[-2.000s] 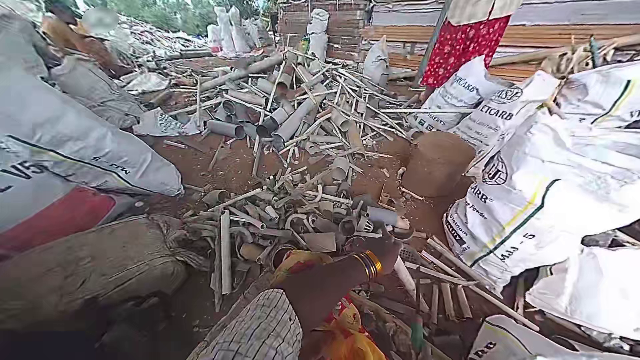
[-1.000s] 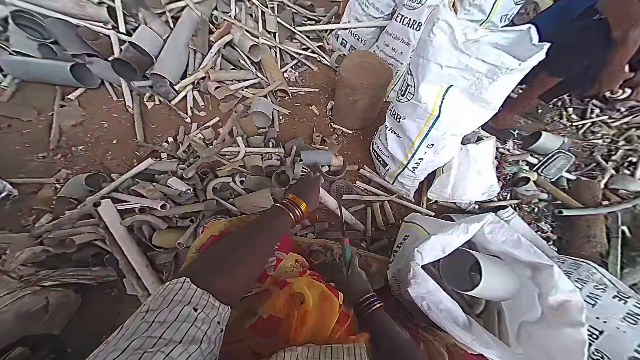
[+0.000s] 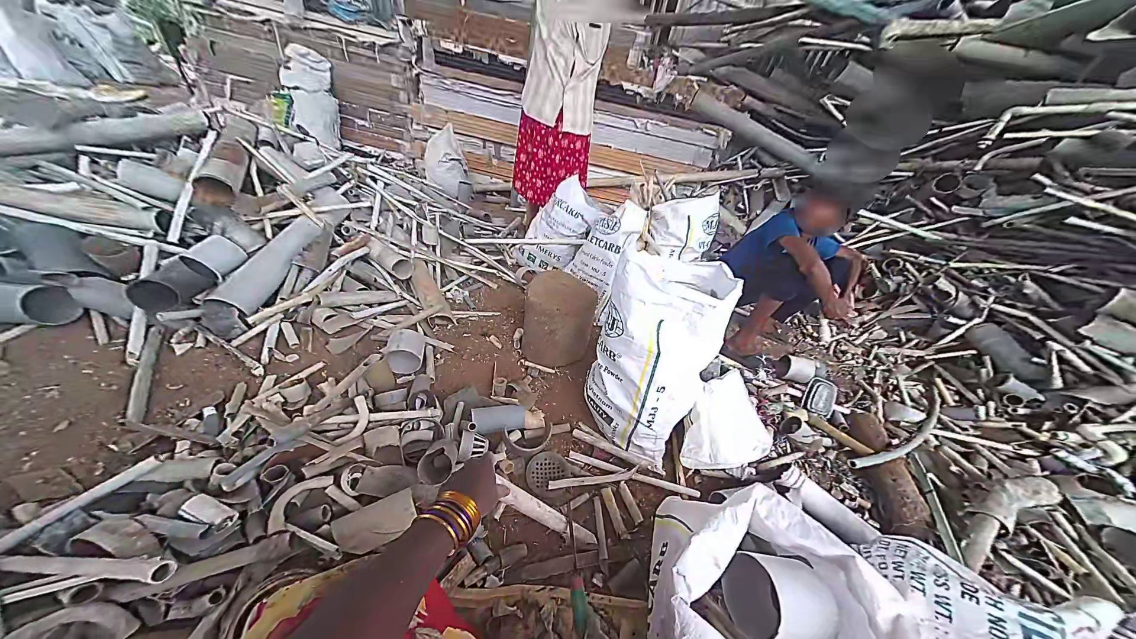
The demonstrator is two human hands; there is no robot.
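Observation:
My left hand [image 3: 475, 484], with yellow and dark bangles on its wrist, reaches into a heap of cut plastic pipe pieces. Its fingers are at a grey slotted pipe fitting [image 3: 472, 446]; whether they grip it I cannot tell. Beside the hand lie a grey pipe piece [image 3: 499, 418], a round perforated disc [image 3: 547, 472] and a pale pipe [image 3: 546, 511]. A tool with a green handle [image 3: 579, 607] and a thin dark shaft stands at the bottom edge. My right hand is not in view.
An open white sack [image 3: 852, 532] holds a wide pipe piece [image 3: 781, 596] at lower right. Beyond stand a full white sack [image 3: 661, 346] and a brown cylindrical block [image 3: 559, 318]. A person in blue [image 3: 790, 257] squats among scrap; another person [image 3: 559, 115] stands behind. Pipe heaps lie both sides.
My right hand, seen one second ago near the green-handled tool, is out of view. My left hand stays at the pipe pieces. The view has swung and tilted widely.

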